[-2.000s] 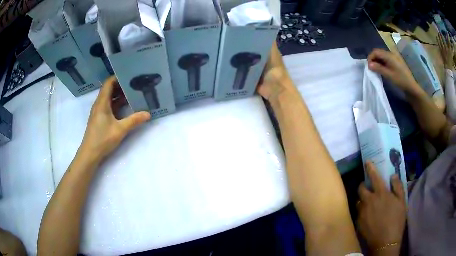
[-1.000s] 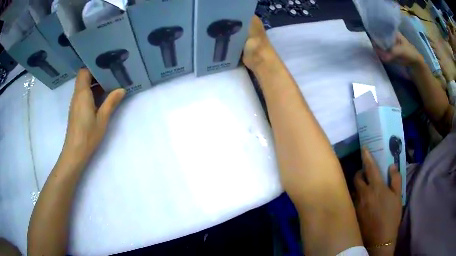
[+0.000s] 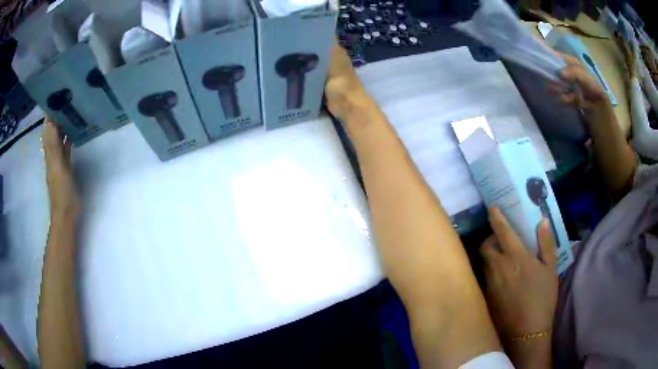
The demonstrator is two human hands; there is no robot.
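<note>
Several grey-blue retail boxes stand in a close row at the upper left, with open tops and a dark product picture on each front. Whitish wrapped contents show in the mouths of the front left box and the right box. My left hand is at the lower left edge of the leftmost box, its fingers partly hidden behind it. My right hand is against the right side of the rightmost box, its fingers hidden behind it. The row stands between my hands.
The boxes stand on white foam sheet. Small shiny parts lie on a black surface behind. At right, a neighbour's hand holds an open retail box; the other hand holds a whitish bag.
My left hand has moved left from the front box to the leftmost box, and the boxes stand closer together. My right hand stays at the rightmost box. The neighbour has pulled a whitish bag away from their box.
</note>
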